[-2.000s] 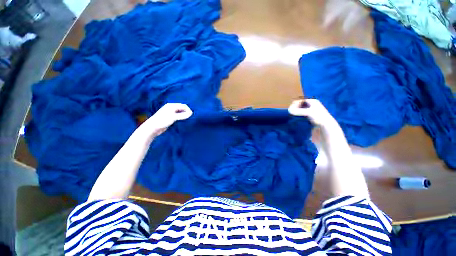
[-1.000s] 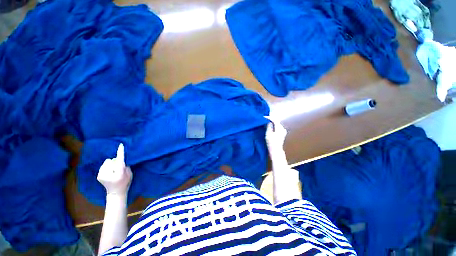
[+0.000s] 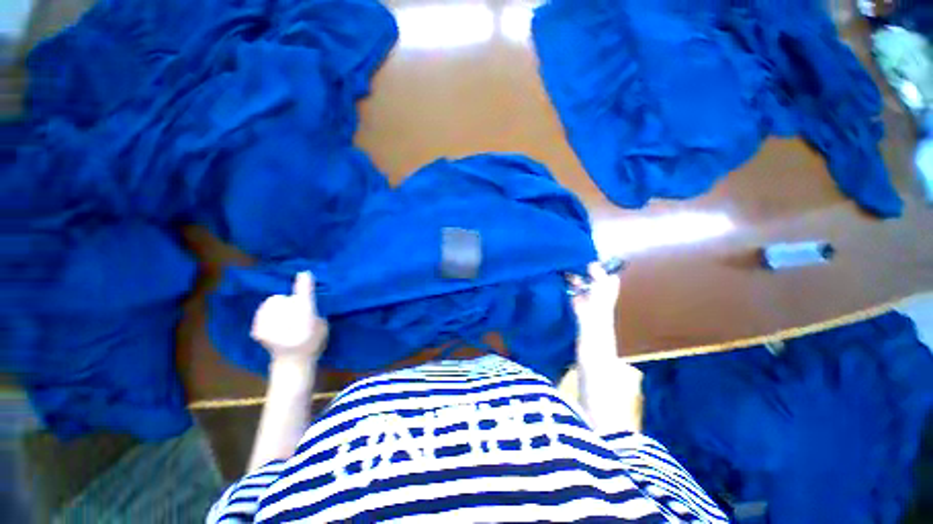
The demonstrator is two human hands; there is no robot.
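A blue garment (image 3: 512,225) lies folded on the table in front of me, with a straight edge running between my hands. A small grey tag (image 3: 461,253) lies on it near the middle. My left hand (image 3: 291,319) is at the garment's left end, index finger extended on the cloth; whether it grips any cloth is unclear. My right hand (image 3: 598,297) is at the right end of the edge, closed around small dark snips (image 3: 611,266) whose end shows at the fingertips.
Blue garments are heaped at left (image 3: 113,235), at the back right (image 3: 655,92) and below the table edge at right (image 3: 808,420). A pale cylinder with a dark end (image 3: 798,255) lies on the brown table (image 3: 450,102). Pale green cloth hangs at far right.
The view has shifted over the last second. The stretched dark edge from earlier now lies flat with the tag showing. Dark snips now show at my right hand.
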